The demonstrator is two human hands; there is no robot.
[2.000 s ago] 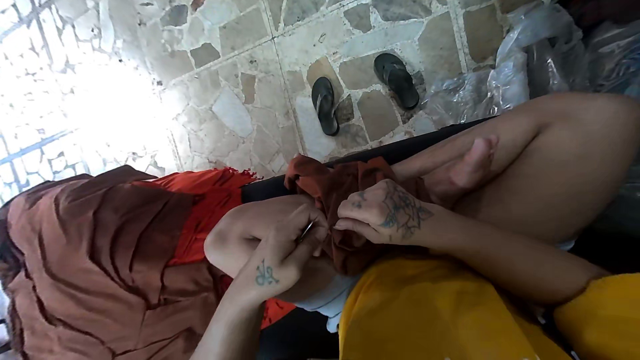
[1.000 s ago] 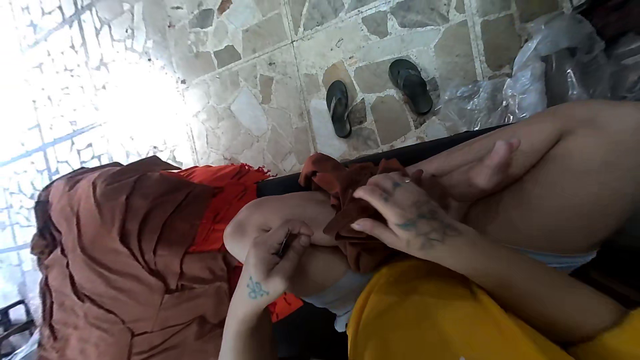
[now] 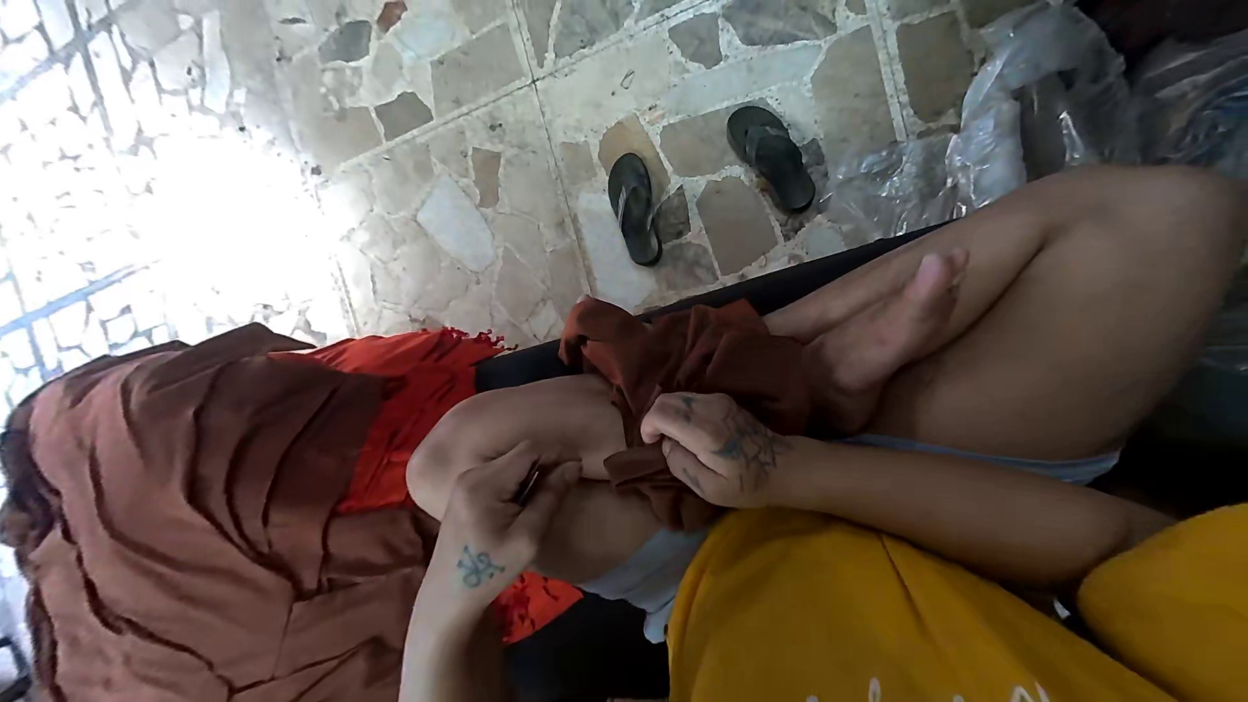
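My left hand (image 3: 507, 497) is beside my bent knee, its fingers closed around a small, thin dark object (image 3: 527, 485), partly hidden; its exact kind cannot be told. To its right, my right hand (image 3: 712, 450) pinches a bunched reddish-brown cloth (image 3: 717, 356) that lies across my lap. A folded flap of this cloth (image 3: 643, 466) sticks out below the right fingers, toward the left hand. A gap separates the two hands.
Pleated brown fabric (image 3: 195, 487) and a red fringed cloth (image 3: 390, 429) lie at left on a dark seat (image 3: 526, 367). Two dark flip-flops (image 3: 636, 210) are on the stone-patterned floor (image 3: 468, 263). Clear plastic bags (image 3: 1024, 107) lie at upper right.
My left hand, close against the cloth two seconds ago, has moved left away from it. My right hand's fingers, more spread one second ago, are now closed on a fold.
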